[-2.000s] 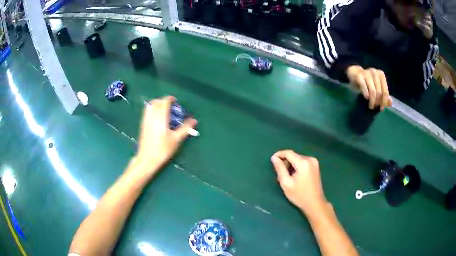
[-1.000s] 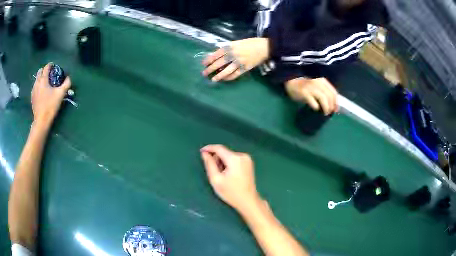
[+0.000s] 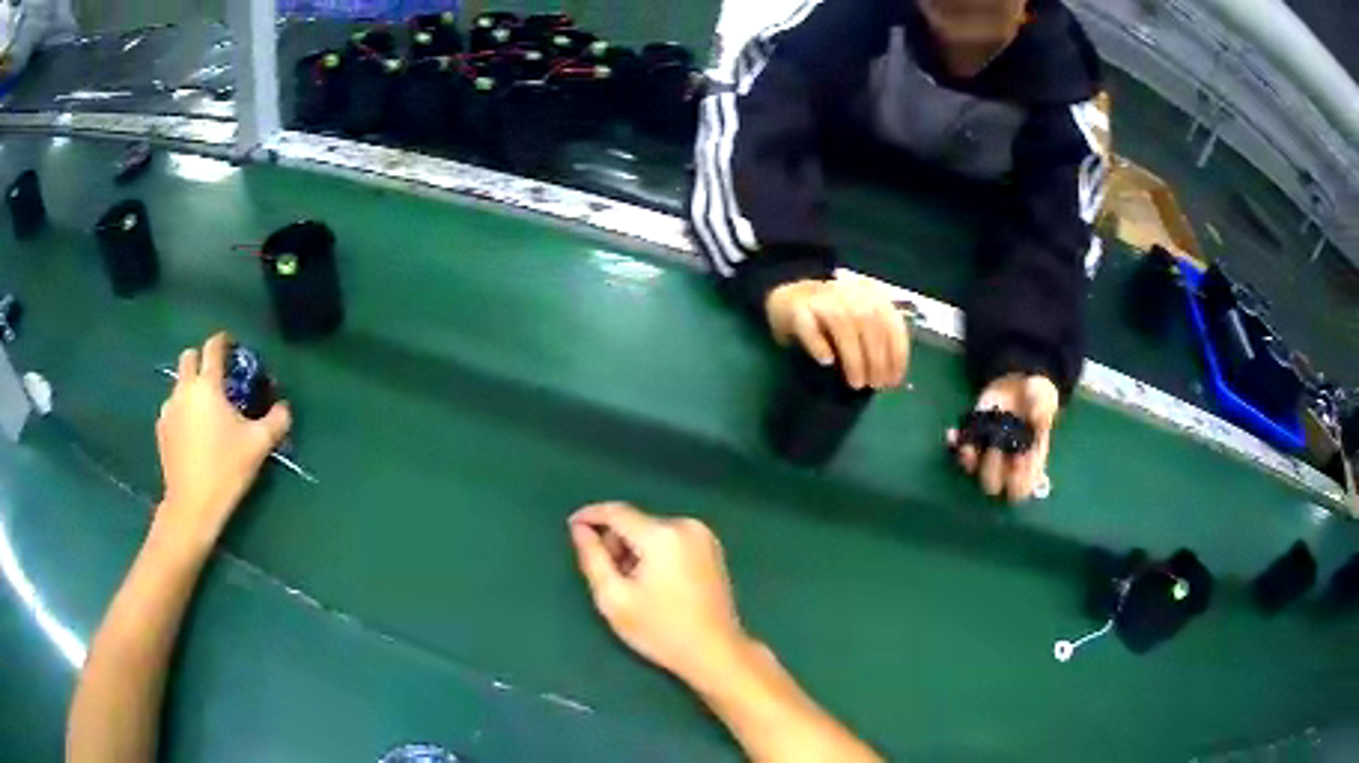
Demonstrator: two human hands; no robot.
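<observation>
My left hand (image 3: 212, 440) is at the left over the green belt, holding a round blue circuit board (image 3: 246, 382) nearly edge-on. A thin white lead (image 3: 294, 467) sticks out below the fingers. My right hand (image 3: 656, 589) is near the picture's centre with thumb and fingertips together; nothing shows in it. A black cylindrical housing (image 3: 306, 283) with a green spot and a red lead stands beyond my left hand. Another round board (image 3: 417, 754) is mostly cut off at the bottom edge.
A co-worker opposite grips a black housing (image 3: 815, 410) and holds a dark board (image 3: 994, 432) in the other palm. A housing (image 3: 1163, 601) with a white lead lies right. More housings (image 3: 128, 246) stand left; many (image 3: 522, 112) stand behind the metal edge (image 3: 447, 175). A blue tray (image 3: 1245, 403) is at right.
The view has shifted. My left hand has gone left across the belt, still with the board. The co-worker's hand has picked up the board from the belt. My right hand keeps its closed pose.
</observation>
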